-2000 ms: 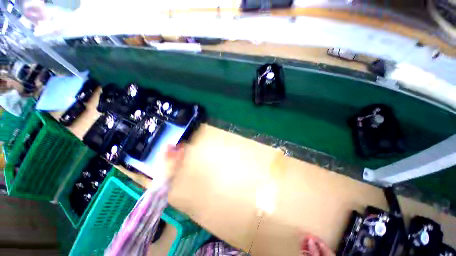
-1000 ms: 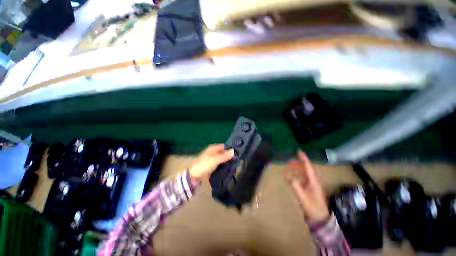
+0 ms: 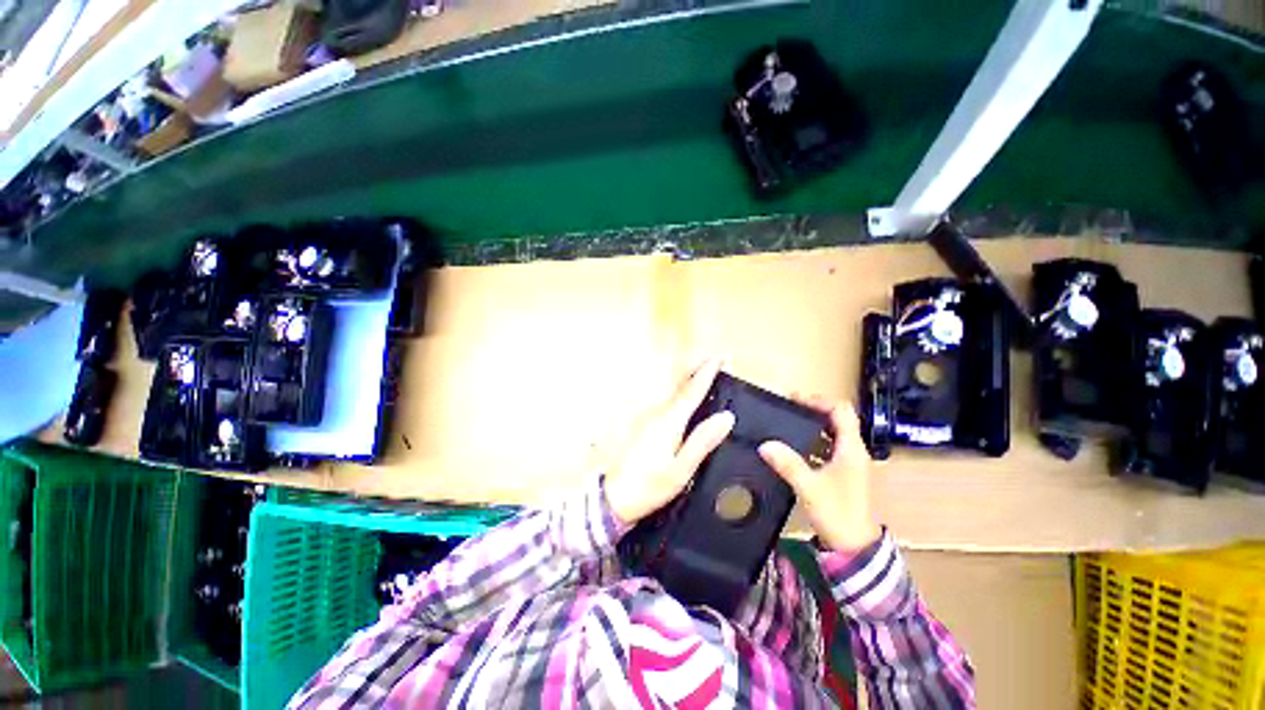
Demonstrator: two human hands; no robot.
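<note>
A black plastic housing (image 3: 721,534) with a round hole in its upper face is held tilted close to my body, over the bench's front edge. My left hand (image 3: 669,451) grips its upper left side, thumb on the face. My right hand (image 3: 828,479) grips its upper right side, thumb also on the face. A narrow black strip lies across its top end; whether it is a separate panel, I cannot tell. The housing's underside is hidden.
Black units with silver discs (image 3: 287,326) lie piled on a pale blue sheet (image 3: 347,375) at left. More units (image 3: 936,368) stand at right. Units lie on the green belt (image 3: 555,153) behind, by a white support (image 3: 985,111). Green crates (image 3: 298,590) and a yellow crate (image 3: 1179,610) are in front.
The view has shifted. The black unit has come down from near the belt to close by my body. My right hand, apart from it a second ago, now holds it together with my left.
</note>
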